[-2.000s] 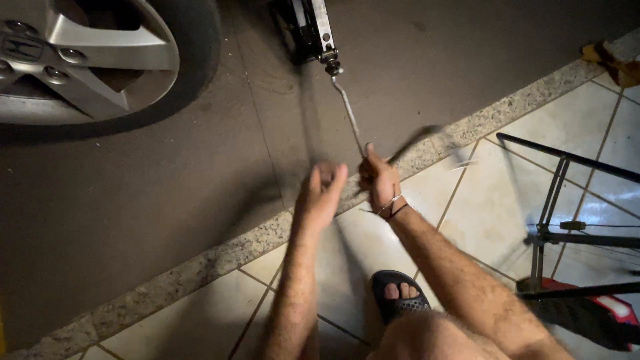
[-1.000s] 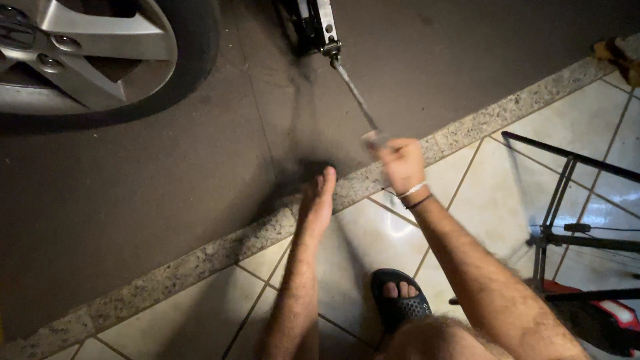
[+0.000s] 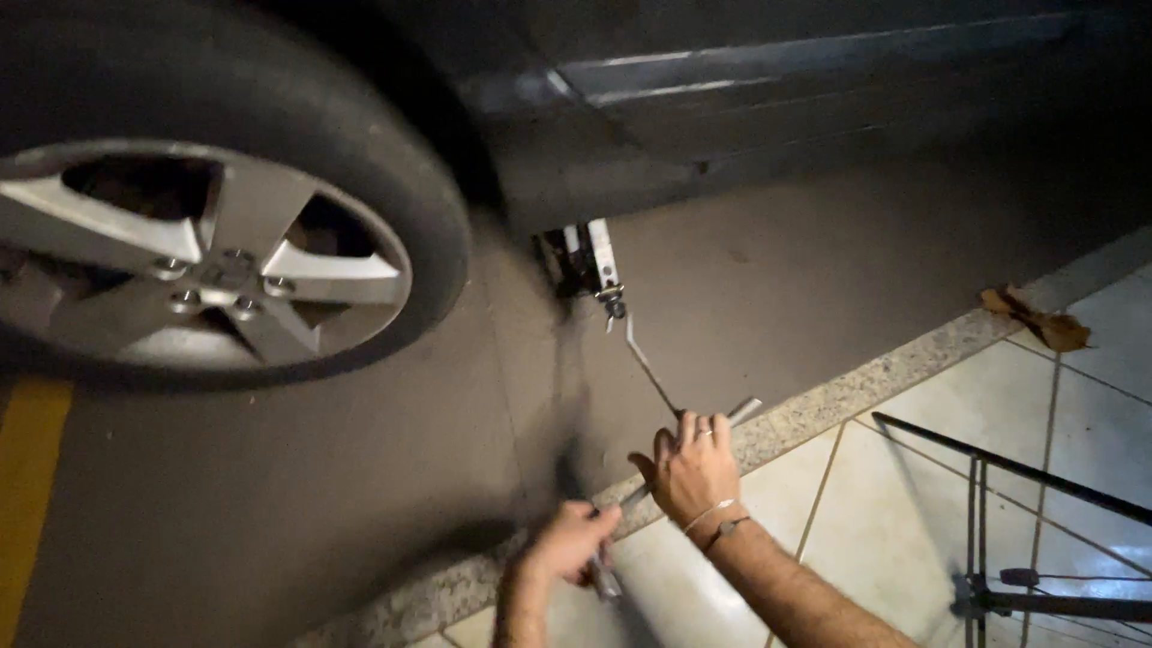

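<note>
A scissor jack [image 3: 601,256] stands under the car's sill [image 3: 648,171], and a thin bent crank rod [image 3: 650,369] runs from its screw end toward my right hand [image 3: 697,468]. That hand is closed round a metal bar [image 3: 745,412] where the rod meets it; the bar's flat end sticks out past my fingers. My left hand [image 3: 576,540], lower and to the left, grips the bar's other part, with a socket-like end [image 3: 607,583] showing below. The rod's near end is hidden by my right fingers.
A car wheel with a silver alloy rim [image 3: 216,292] fills the upper left. A granite edging strip [image 3: 864,391] divides the dark floor from white tiles [image 3: 810,576]. A dry leaf [image 3: 1035,319] lies on it; a black metal frame [image 3: 1017,459] stands at the right.
My left hand, apart from the tool a second ago, is now on the bar. The view has shifted, showing more of the wheel and the car's side.
</note>
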